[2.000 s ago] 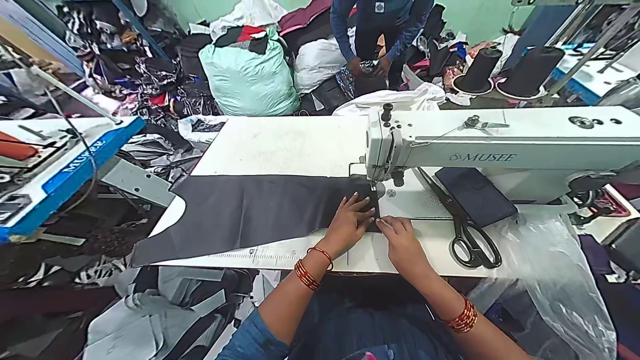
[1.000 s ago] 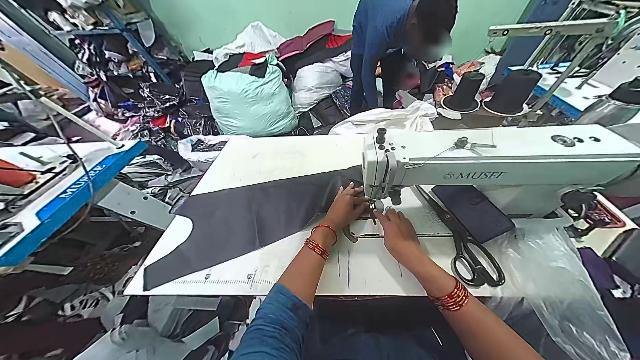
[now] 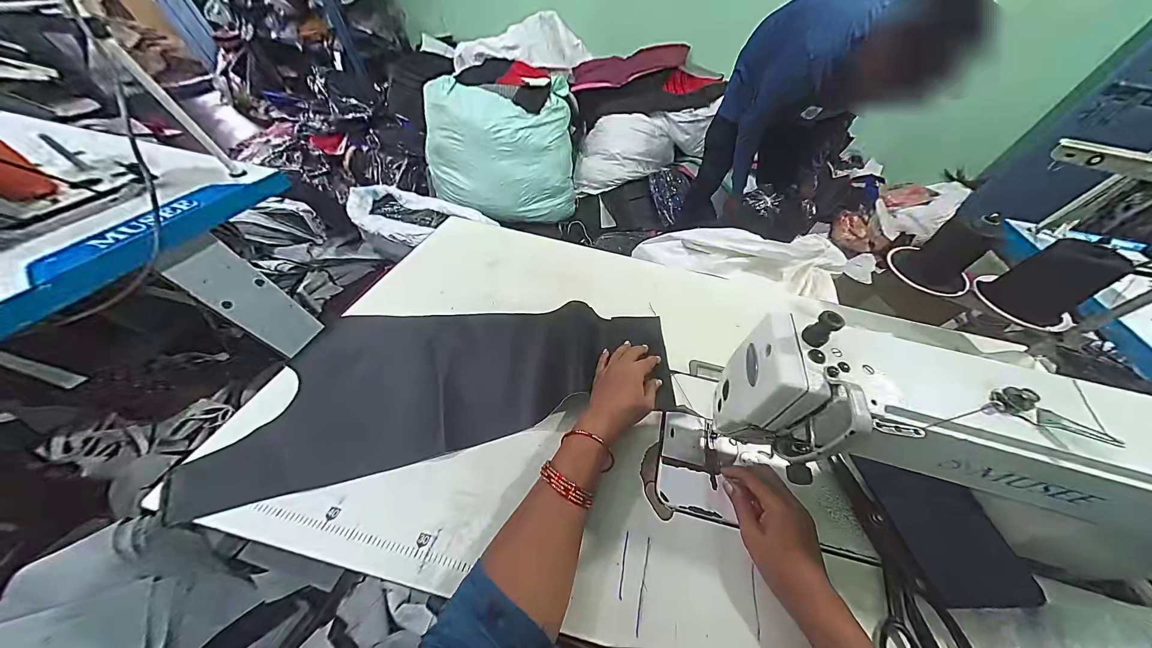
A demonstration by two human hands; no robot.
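A dark fabric panel (image 3: 432, 387) lies spread over the left part of the white sewing table (image 3: 531, 270). My left hand (image 3: 623, 389) rests on its right end with the fingers spread. The Musee sewing machine (image 3: 783, 378) stands at the right, and the fabric's edge is to the left of its needle area. By the presser foot (image 3: 711, 450), my right hand (image 3: 765, 508) has thumb and fingertips close together; whether thread or anything else is between them cannot be told. The metal needle plate (image 3: 693, 490) shows under the foot.
Black-handled scissors (image 3: 891, 558) and a folded dark fabric piece (image 3: 954, 540) lie right of my right hand. Black thread cones (image 3: 1053, 279) stand behind the machine. A person (image 3: 792, 81) bends beside stuffed bags (image 3: 499, 148). Another machine table (image 3: 180, 216) is at the left.
The fabric's right end, by the needle area one second ago, now lies left of it under my left hand. My right hand stays near the foot. The person behind has bent down. The view has shifted.
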